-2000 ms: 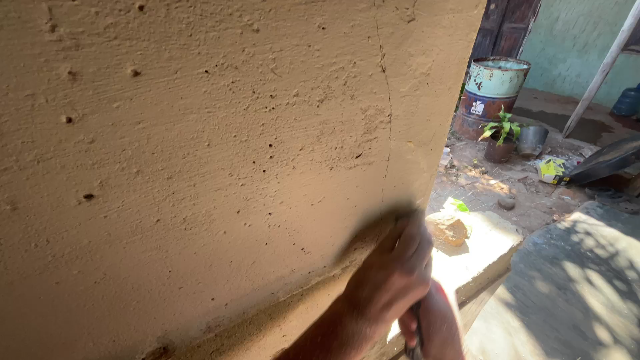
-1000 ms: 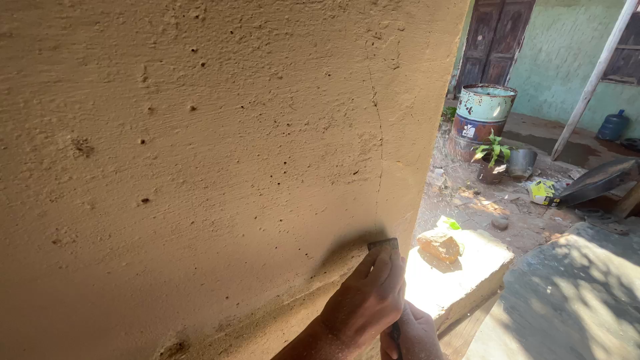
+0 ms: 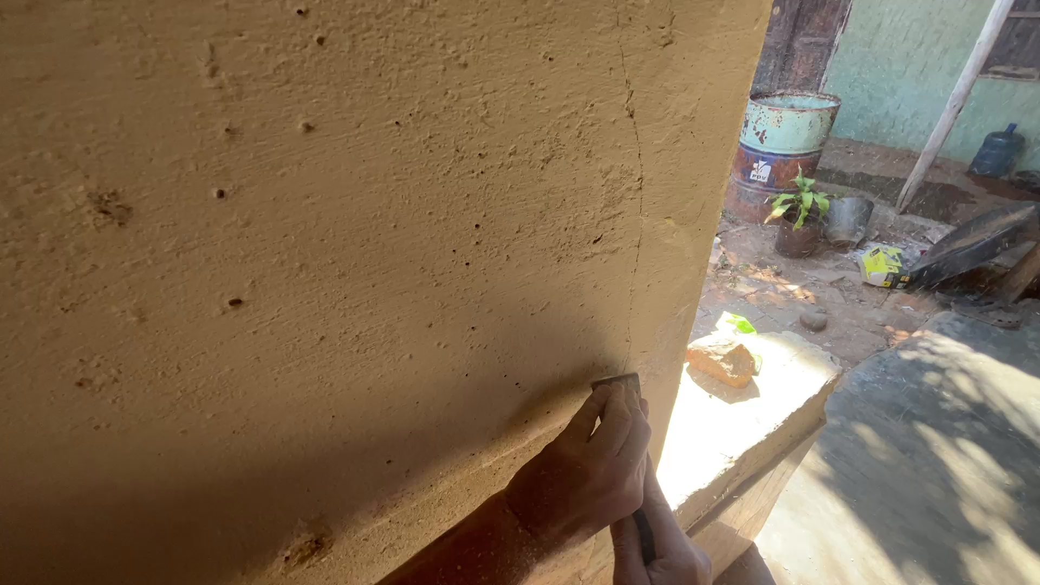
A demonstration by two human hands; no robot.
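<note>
A painted plaster wall (image 3: pixel 390 268) fills the left and middle of the head view, with a thin crack running down near its right edge. The flat blade of a scraper (image 3: pixel 619 379) lies against it at the crack's lower end. My left hand (image 3: pixel 589 467) presses its fingers on the tool just behind that blade. Lower and to the right, my right hand (image 3: pixel 662 544) is closed around the dark handle. The blade's contact edge is only partly visible, and both palms are hidden.
A sunlit ledge (image 3: pixel 731 431) right of the wall bears a broken brick piece (image 3: pixel 721 361). Farther back are a rusty metal drum (image 3: pixel 784 154), a potted plant (image 3: pixel 800 211), a metal bucket (image 3: pixel 849 219), a slanting pole (image 3: pixel 955 106) and a blue water jug (image 3: pixel 998 151).
Both hands stay near the wall's lower right corner. The scraper's blade, not distinguishable in the earliest blurred frame, shows clearly at the fingertips now. The view has shifted somewhat.
</note>
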